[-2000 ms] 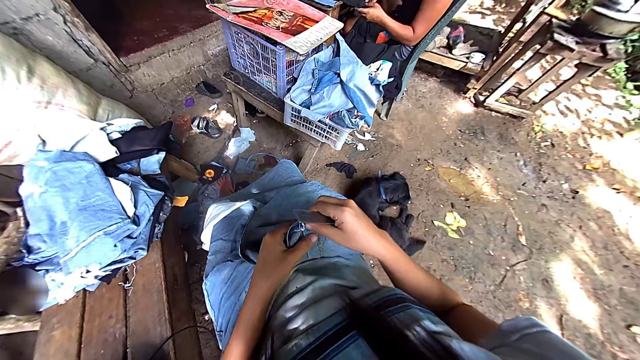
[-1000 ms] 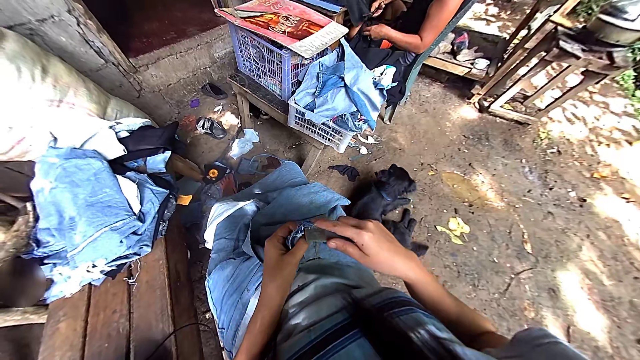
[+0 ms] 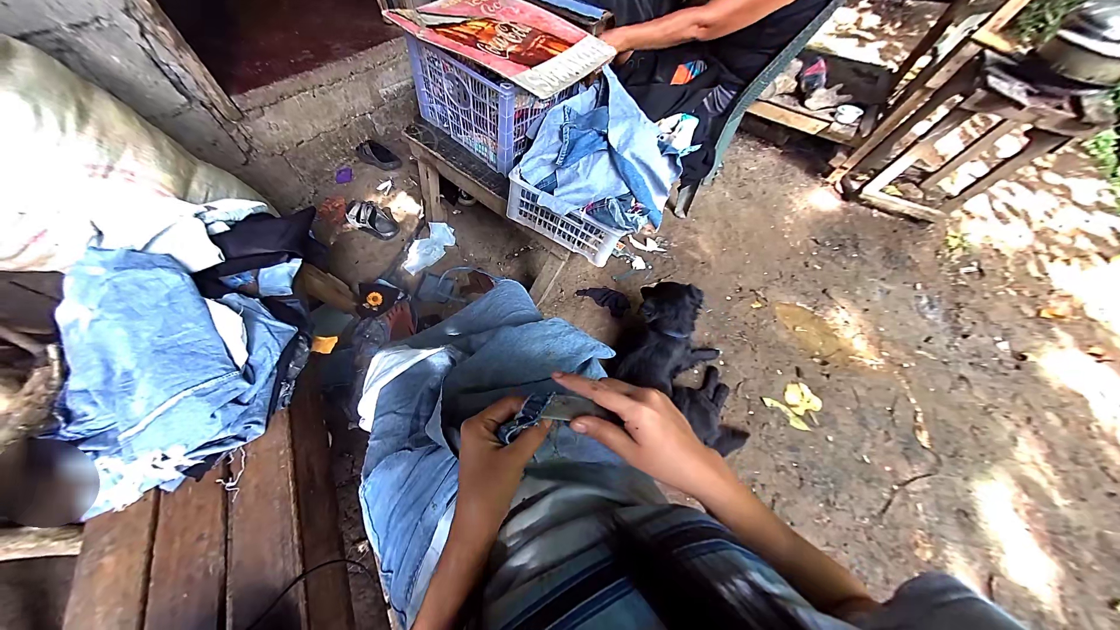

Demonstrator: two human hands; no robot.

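Light-blue denim cloth (image 3: pixel 499 341) lies over my lap. Above it my left hand (image 3: pixel 494 446) pinches a bunched, darker denim edge (image 3: pixel 528 416) between thumb and fingers. My right hand (image 3: pixel 643 429), just to the right, has its index finger stretched out and its thumb at a flat, greyish blade-like piece (image 3: pixel 573 407) that meets the denim edge. Most of that piece's far end is hidden by the right hand, and I cannot tell exactly what it is.
Denim pieces (image 3: pixel 157 341) are heaped on the wooden bench (image 3: pixel 188 534) at left. A black dog (image 3: pixel 661 350) lies on the ground close by my right hand. Ahead stand a purple plastic crate (image 3: pixel 459 105) and a white basket (image 3: pixel 569 229) holding denim. Beyond sits another person (image 3: pixel 700 31).
The black dog has raised its head since the earliest frame. My right index finger has straightened over the greyish piece, while my left hand keeps its pinch on the denim.
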